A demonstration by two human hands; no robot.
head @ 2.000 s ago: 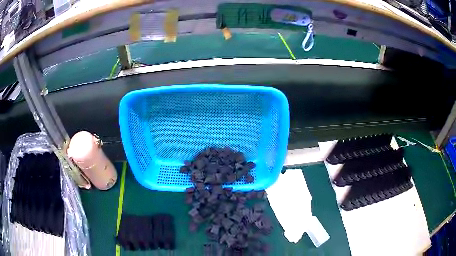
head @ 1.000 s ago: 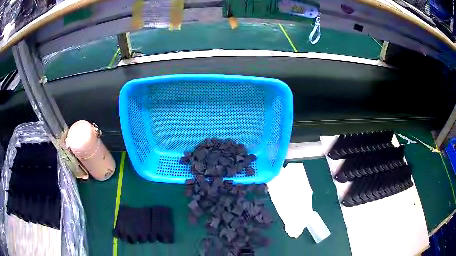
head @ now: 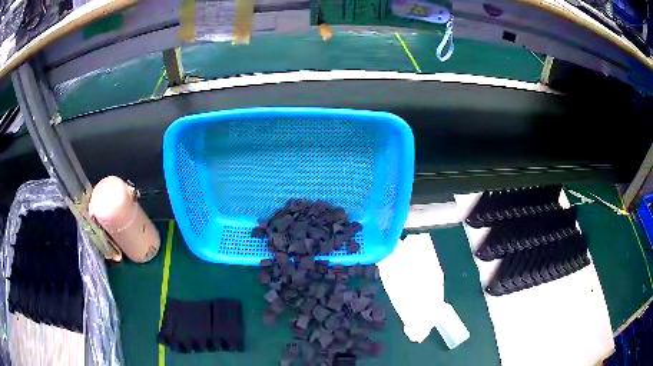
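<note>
Neither of my hands is in view. Small squarish black pieces (head: 326,307) lie in a heap that spills from the tipped light-blue mesh basket (head: 290,116) onto the green mat, down to the picture's bottom edge. Several long black parts (head: 201,325) lie side by side in a short row left of the heap. At right, black assemblies (head: 531,243) stand in three slanting rows on a white sheet (head: 555,325).
A crumpled white cloth (head: 415,279) with a translucent end lies between heap and sheet. A pink bottle (head: 124,218) leans by the left post. A plastic-lined tray (head: 102,314) holds black parts at far left. A wood-edged shelf (head: 279,18) with a hanging tag (head: 421,10) spans the top.
The view has shifted slightly, so the bench things sit a little higher than two seconds ago and a little further left. No thing has clearly been moved, and no hand has appeared.
</note>
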